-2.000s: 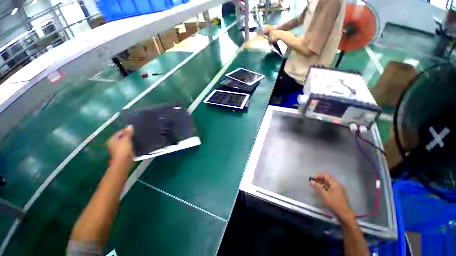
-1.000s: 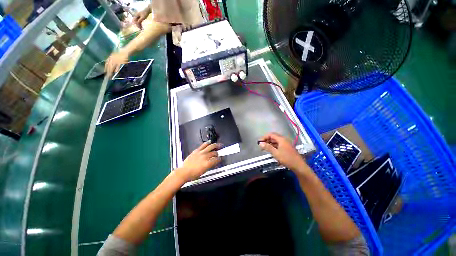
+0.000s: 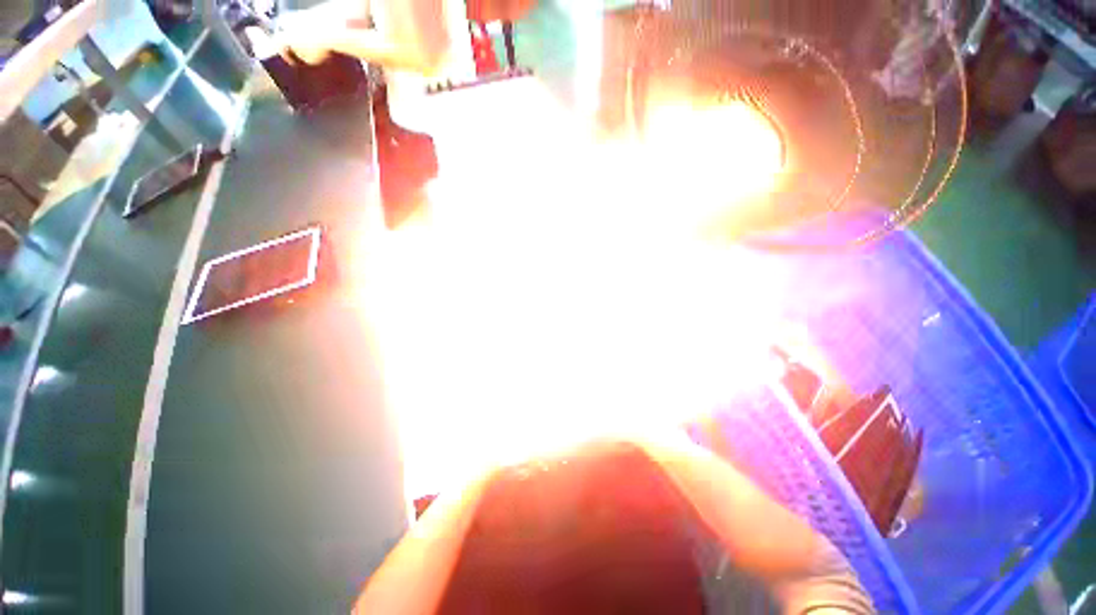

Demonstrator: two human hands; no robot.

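Note:
A white glare from the lit light box [image 3: 541, 312] washes out the middle of the view. The box's edges, the bench meter and anything lying on the glass cannot be made out. My left and right forearms reach up from the bottom edge into the glare. Both hands are lost in it, so I cannot tell what they hold. A dark area shows between my forearms, below the glare.
A white-framed panel [image 3: 255, 276] and another panel [image 3: 166, 180] lie on the green bench [image 3: 277, 445] at left. Another person's arms reach over a dark panel [image 3: 322, 79] at the back. A blue crate [image 3: 998, 396] with panels [image 3: 871, 451] stands at right, below a washed-out fan.
The light box has lit up, and its glare now hides the meter, my hands and the panel that lay face down on the glass. The other person's hand has moved farther back.

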